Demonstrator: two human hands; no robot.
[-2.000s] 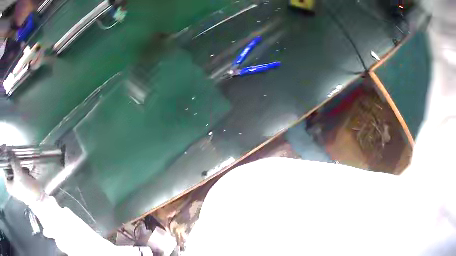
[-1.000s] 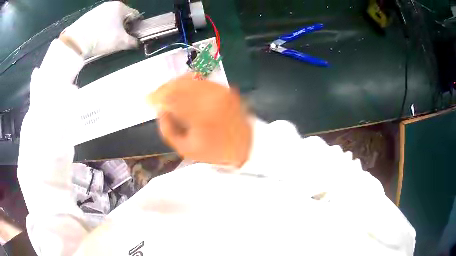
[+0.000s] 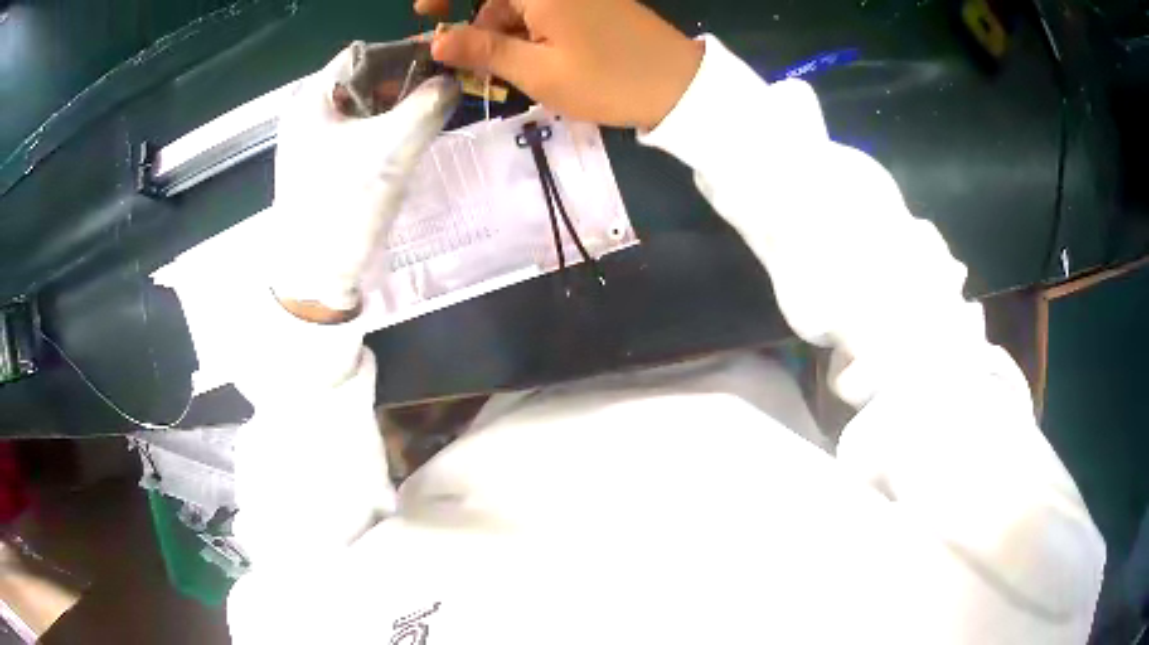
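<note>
My left hand (image 3: 378, 158), in a white-grey glove with dirty fingertips, is at the upper left of the white cover (image 3: 441, 233), thumb and fingers closed at a small yellowish circuit board (image 3: 481, 88). My bare right hand (image 3: 586, 57) is beside it at the top edge, fingers bent in over the board; whether it grips anything is hidden. The cover is a long flat panel with vent slots. Two black leads (image 3: 551, 189) hang over it from a small black connector. A slim metal body (image 3: 214, 154) lies behind the cover, partly hidden by my glove.
Blue-handled cutters (image 3: 819, 63) lie right of my right hand, mostly hidden by my sleeve. A small yellow and dark block (image 3: 985, 25) is at the upper right. A thin white wire (image 3: 107, 401) curves left of the cover. A green crate (image 3: 183, 554) with pale parts is below the bench.
My right hand has moved from low over the cover up to the board beside my left hand. The board's green side and red wire no longer show; the black leads now lie over the cover.
</note>
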